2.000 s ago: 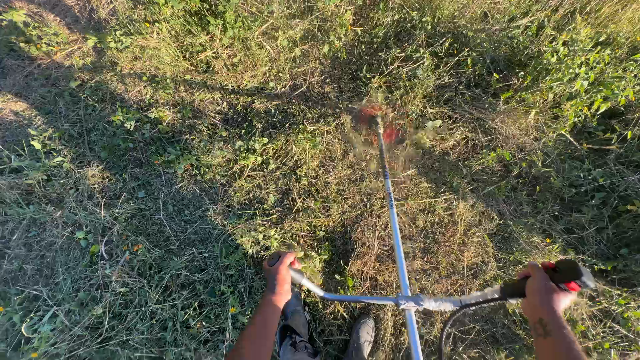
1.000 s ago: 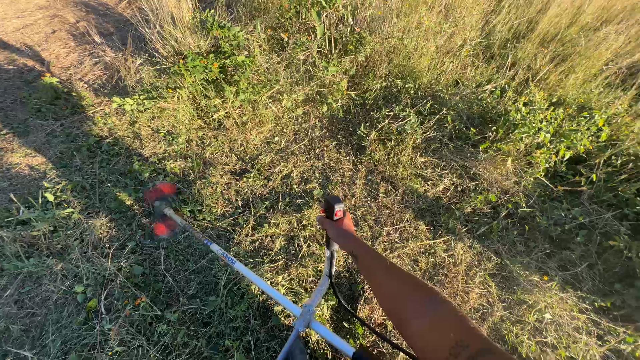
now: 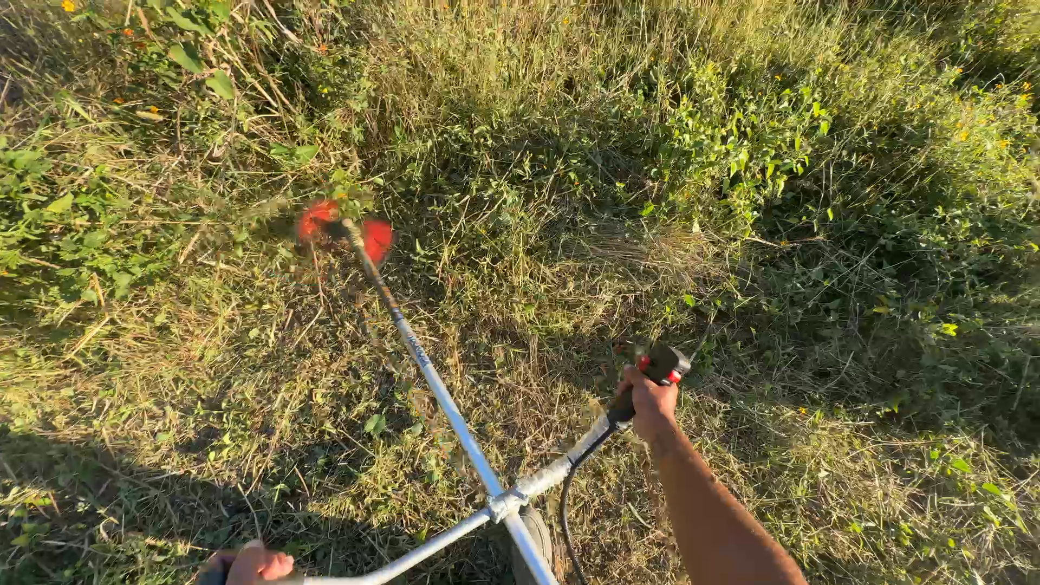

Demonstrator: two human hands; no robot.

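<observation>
A brush cutter's silvery shaft (image 3: pixel 451 414) runs from the bottom centre up to its red cutting head (image 3: pixel 345 231), which is blurred among weeds at upper left. Across the shaft lies a metal handlebar (image 3: pixel 552 474), joined by a clamp (image 3: pixel 507 504). My right hand (image 3: pixel 650 400) is wrapped around the black throttle grip (image 3: pixel 666 363) with red controls at the bar's right end. A black cable (image 3: pixel 566 508) hangs from that grip. At the bottom left edge, my left hand (image 3: pixel 256 564) closes on the bar's other grip, partly cut off by the frame.
Tall grass (image 3: pixel 569 57) stands along the top. Leafy green weeds (image 3: pixel 747 146) grow at upper right, others (image 3: pixel 49 219) at left. Flattened cut grass (image 3: pixel 203 366) covers the ground nearer me. A shoe (image 3: pixel 532 540) shows beside the shaft at the bottom.
The cutting head, at the left over short growth one second ago, is now against taller weeds. My left hand, out of view then, shows again. The view has shifted strongly.
</observation>
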